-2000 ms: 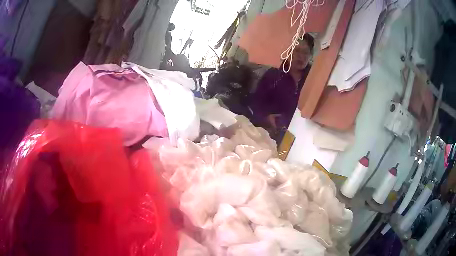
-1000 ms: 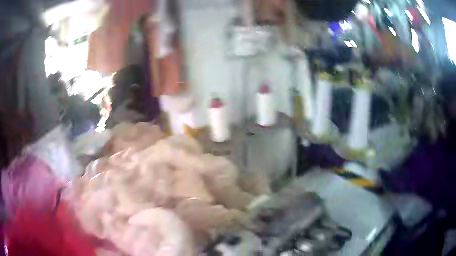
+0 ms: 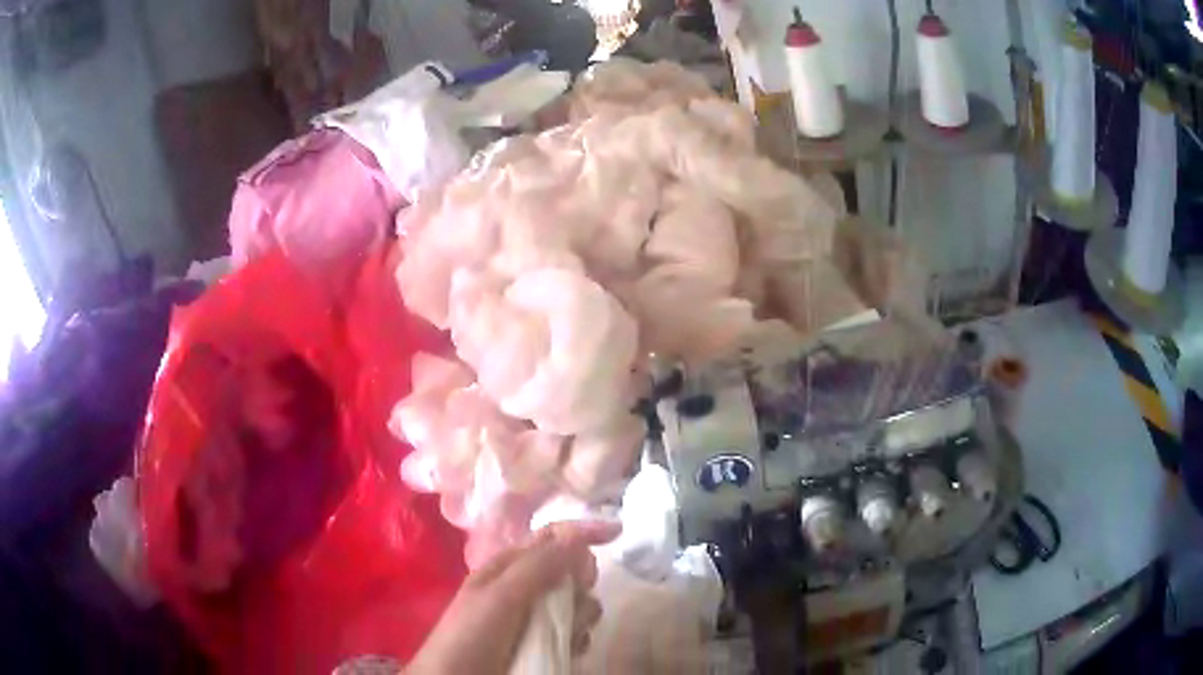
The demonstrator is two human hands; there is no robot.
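Note:
My left hand (image 3: pixel 508 596) reaches in from the bottom edge, left of the overlock machine (image 3: pixel 825 481). Its fingers are closed on a pale fabric piece (image 3: pixel 549 636) that hangs down beside the palm. The fingertips are close to a bright white patch at the left end of the machine head, where detail is washed out. More pale fabric (image 3: pixel 653 613) lies just right of the hand. A high heap of puffed pale pink fabric pieces (image 3: pixel 554 336) stands behind and left of the machine. The needle area is not clear. My right hand is out of the picture.
The open red plastic bag (image 3: pixel 370 528) is left of the heap, a pink cloth bundle (image 3: pixel 310 205) behind it. Scissors (image 3: pixel 1022 534) lie right of the machine on a white sheet (image 3: pixel 1095 448). Thread cones (image 3: pixel 814 86) stand behind. Purple cloth (image 3: pixel 79 396) is far left.
The view has swung right and down from the heap to the machine. My left hand has come into view with pale fabric. The person seen at the back earlier is out of view.

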